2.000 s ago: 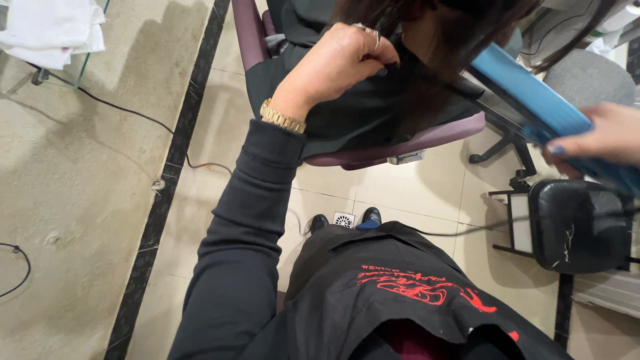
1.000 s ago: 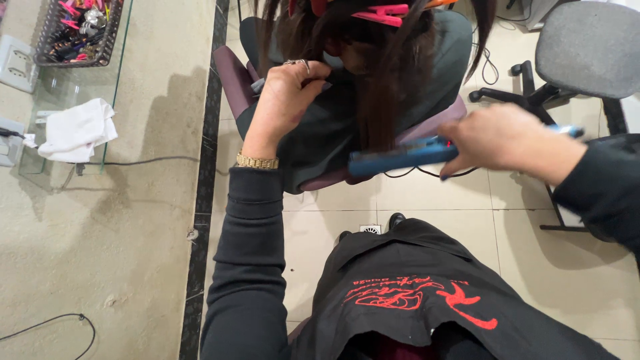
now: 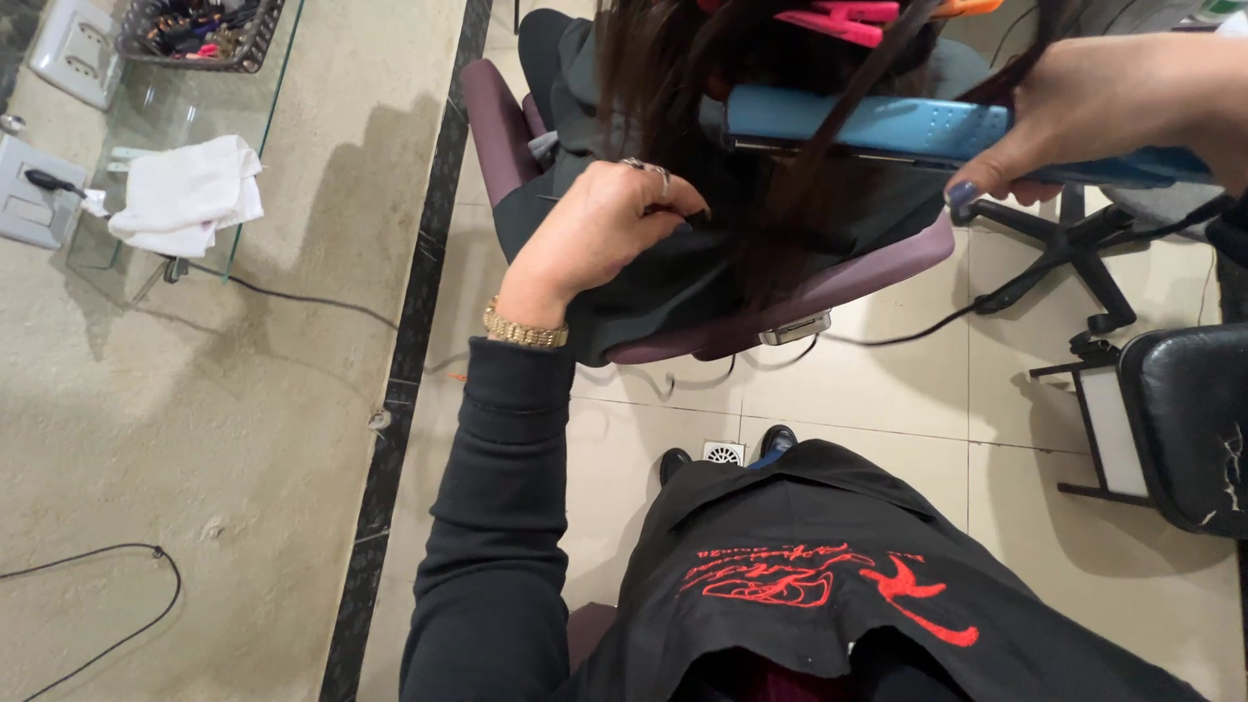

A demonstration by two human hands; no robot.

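Observation:
My right hand (image 3: 1082, 117) grips a blue hair straightener (image 3: 868, 122) at the upper right, its plates lying across dark hair (image 3: 780, 210) of a person seated in a mauve-edged chair (image 3: 858, 268). Pink and orange clips (image 3: 843, 19) hold other sections of that hair near the top edge. Left of the hanging hair is my left hand (image 3: 609, 229), fingers curled and wearing rings. A thin dark pointed thing sticks out behind its knuckles; what it is, and whether the fingertips hold hair, is unclear. A dark cape (image 3: 643, 302) covers the seated person.
At the left, a glass shelf (image 3: 234, 107) bears a white towel (image 3: 190, 195) and a basket of clips (image 3: 244, 58). A black cord (image 3: 897, 339) runs below the chair. A wheeled chair base (image 3: 1063, 244) and a black padded seat (image 3: 1189, 429) stand at the right.
The straightener was below and right of my left hand one second ago; it has moved up to the hair near the clips. My left hand stays beside the hair.

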